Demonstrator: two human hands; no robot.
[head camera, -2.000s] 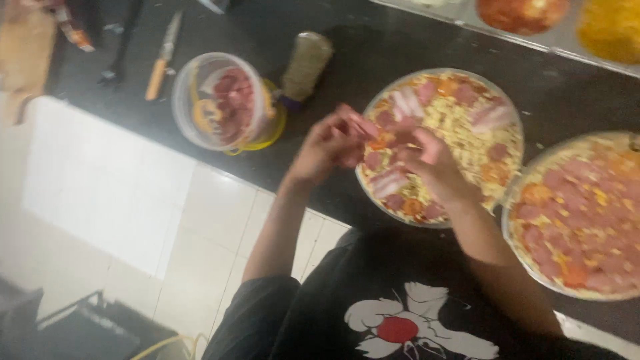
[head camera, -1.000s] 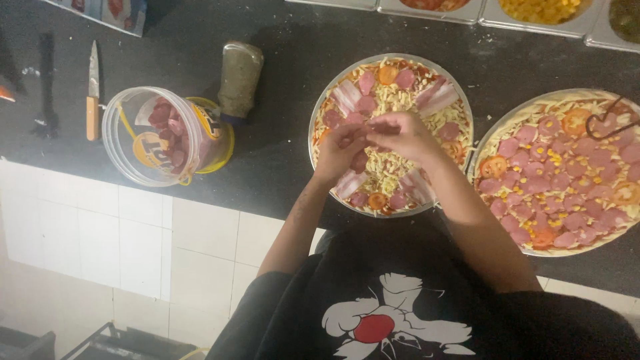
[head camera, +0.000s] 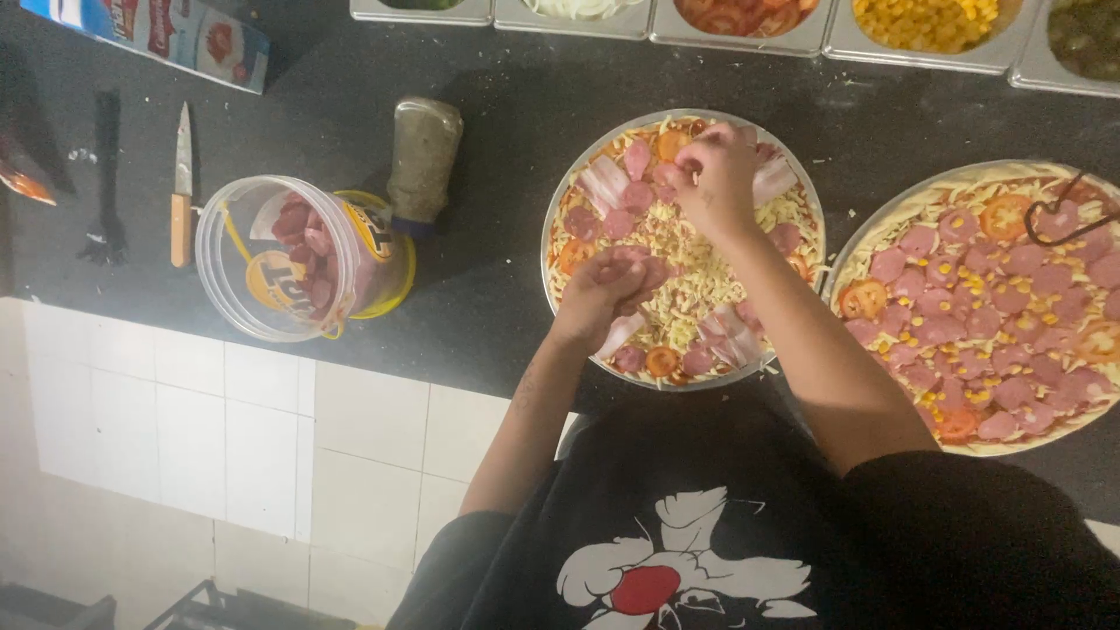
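A pizza with grated cheese, sausage slices, tomato slices and bacon strips (head camera: 604, 185) lies on a round metal pan (head camera: 549, 262) in front of me. Over its left part, my left hand (head camera: 604, 293) holds several sausage slices (head camera: 643, 265). My right hand (head camera: 722, 179) is over the upper right part, fingertips pinched near a sausage slice at the upper edge; whether it grips one is unclear. To the left stands a clear plastic bucket (head camera: 276, 258) with a yellow base, with sausage slices (head camera: 306, 236) inside.
A second pizza (head camera: 1006, 297) sits at the right, a dark bent wire (head camera: 1063, 227) over it. Metal containers (head camera: 744, 39) of toppings line the far edge. A seasoning jar (head camera: 424, 162), a wooden-handled knife (head camera: 181, 197), a dark brush-like utensil (head camera: 107, 184) and a carton (head camera: 175, 39) are at the left.
My hands, close together over the pizza a second ago, are now apart: the right one farther up toward the far edge, the left one over the lower left part. The view has shifted.
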